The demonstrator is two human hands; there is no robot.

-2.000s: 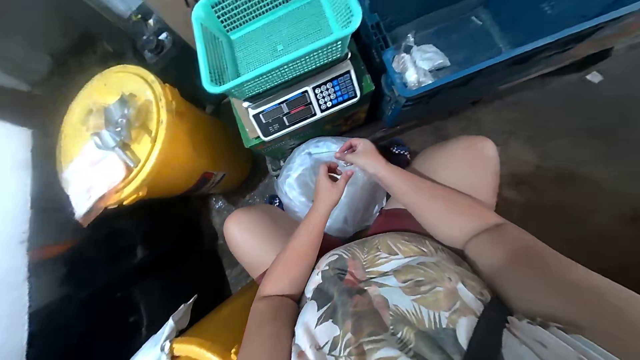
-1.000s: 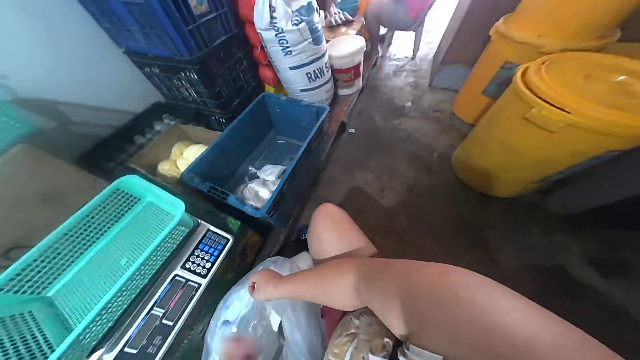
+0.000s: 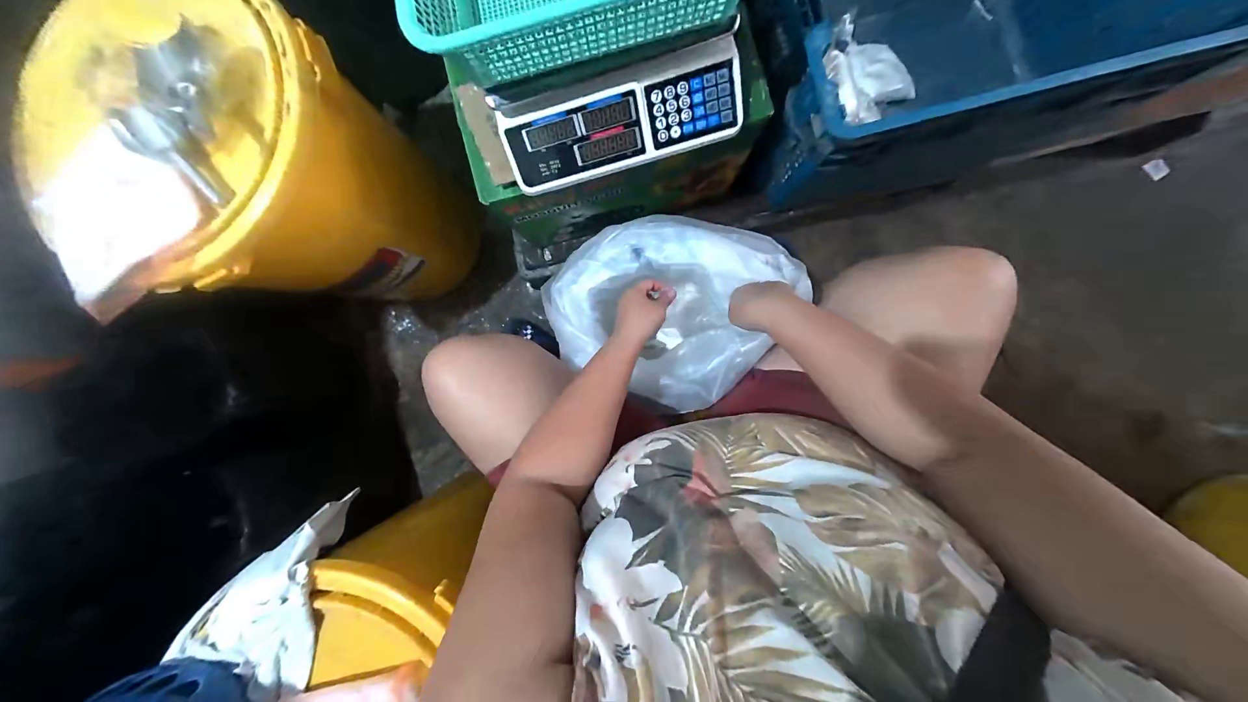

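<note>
A white translucent plastic bag (image 3: pixel 682 366) stands with its mouth wide between my knees. My left hand (image 3: pixel 643 308) is over the bag's mouth, its fingers closed around something small and dark that I cannot identify. At the bag's right rim is my right hand (image 3: pixel 765 305), curled with the fingertips turned away, so what it grips is hidden. Something pale lies inside the bag, too unclear to name. Just beyond the bag, a digital price scale (image 3: pixel 624 117) carries a green plastic basket (image 3: pixel 575 29).
A yellow lidded drum (image 3: pixel 361 185) stands at left with a metal scoop (image 3: pixel 171 146) and white packaging on its lid. At the upper right, a blue plastic crate (image 3: pixel 975 107) holds small bagged goods (image 3: pixel 868 78). Another yellow container (image 3: pixel 380 604) is at lower left.
Two seconds ago my hands were close together over the bag; now they are apart and its mouth shows wider. The view swung right and back between frames.
</note>
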